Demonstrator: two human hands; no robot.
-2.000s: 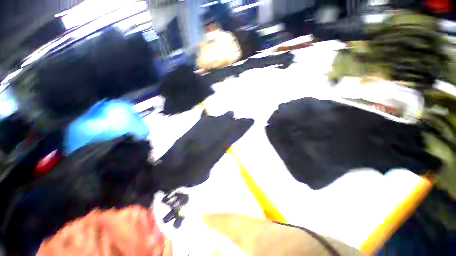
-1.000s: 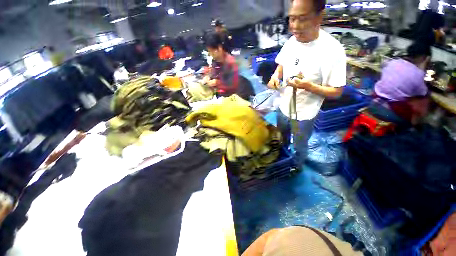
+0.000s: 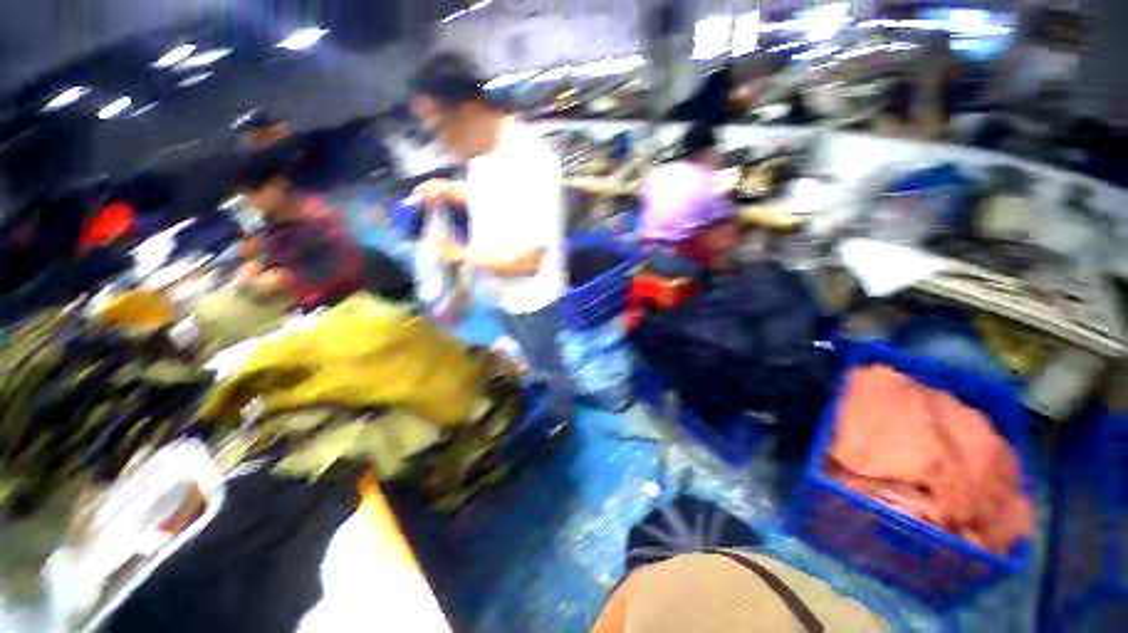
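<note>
Neither of my hands shows; both are out of the picture. The view is blurred. Nearest in front, a black garment [image 3: 235, 544] lies flat on the white table [image 3: 371, 575] at the lower left, partly cut off by the lower edge. A white plastic basket [image 3: 142, 526] with papers and small reddish items lies beside it. A mustard coat [image 3: 359, 365] is draped over olive and paler green cloth [image 3: 371, 451] at the table's end. An olive heap [image 3: 74, 396] lies at the far left.
A blue crate [image 3: 884, 532] holds pink garments [image 3: 922, 451] on the blue floor at right. Dark cloth [image 3: 742, 346] is heaped left of it. A person in a white T-shirt [image 3: 513, 210] stands beyond the table. Persons in a checked shirt [image 3: 309, 247] and lilac top [image 3: 680, 198] are farther back.
The view has turned further right. The table, black garment and mustard coat have shifted left in the picture. The crate of pink garments now shows much more fully.
</note>
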